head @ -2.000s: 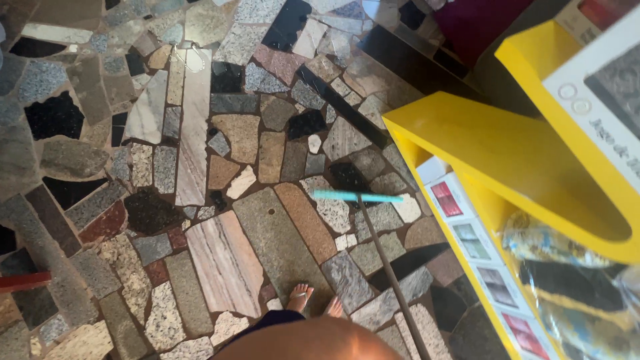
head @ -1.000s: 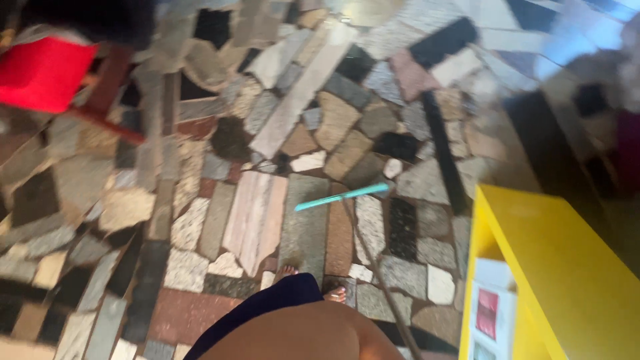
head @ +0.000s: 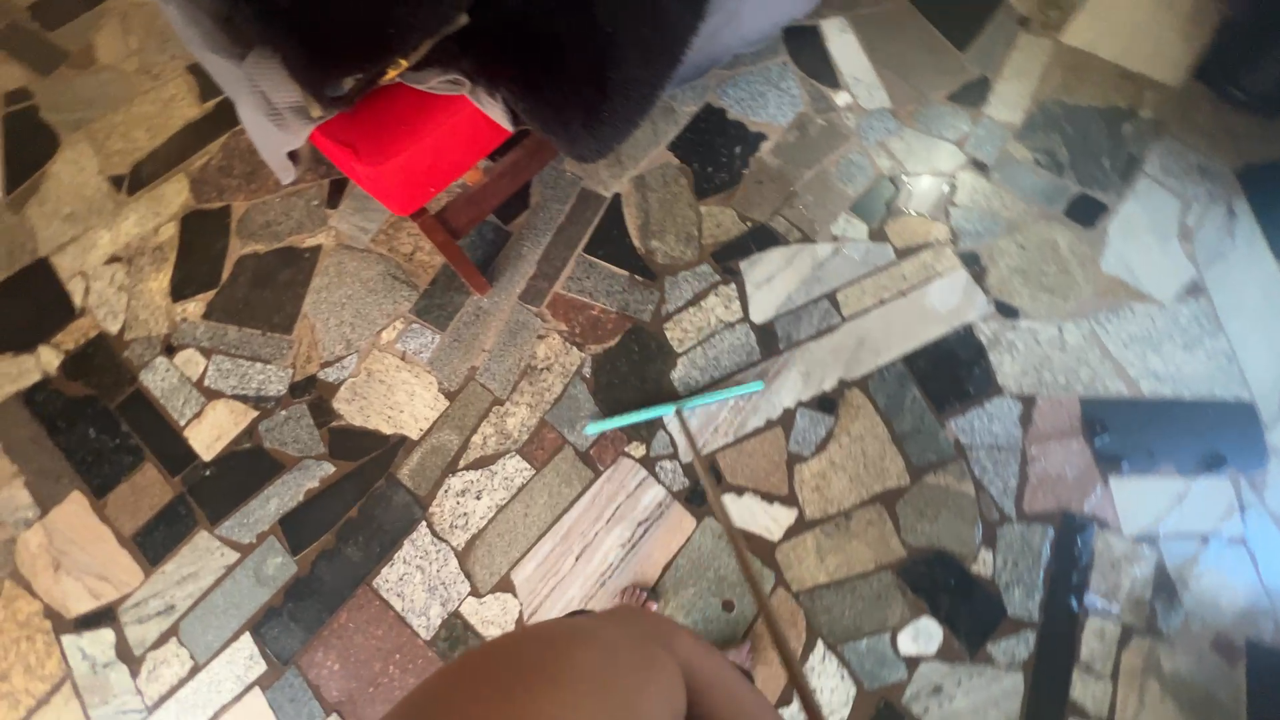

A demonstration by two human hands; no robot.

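A long-handled floor squeegee with a teal blade point(head: 676, 407) lies across the stone mosaic floor point(head: 850, 455), just above the middle of the view's lower half. Its thin brown handle point(head: 745, 560) slants down to the bottom edge, where its far end is out of frame. Neither my left hand nor my right hand shows, so what holds the handle is hidden. At the bottom centre are my bare leg point(head: 590, 670) and parts of my feet.
A chair with a red seat point(head: 410, 145) and a reddish-brown wooden frame point(head: 480, 205) stands at the upper left, with dark and grey cloth draped over it. The floor is an uneven-coloured mosaic, shiny at the right.
The view has swung left: the yellow shelf unit on the right is out of view and the red chair has come in. The squeegee blade now appears farther up the floor and more tilted.
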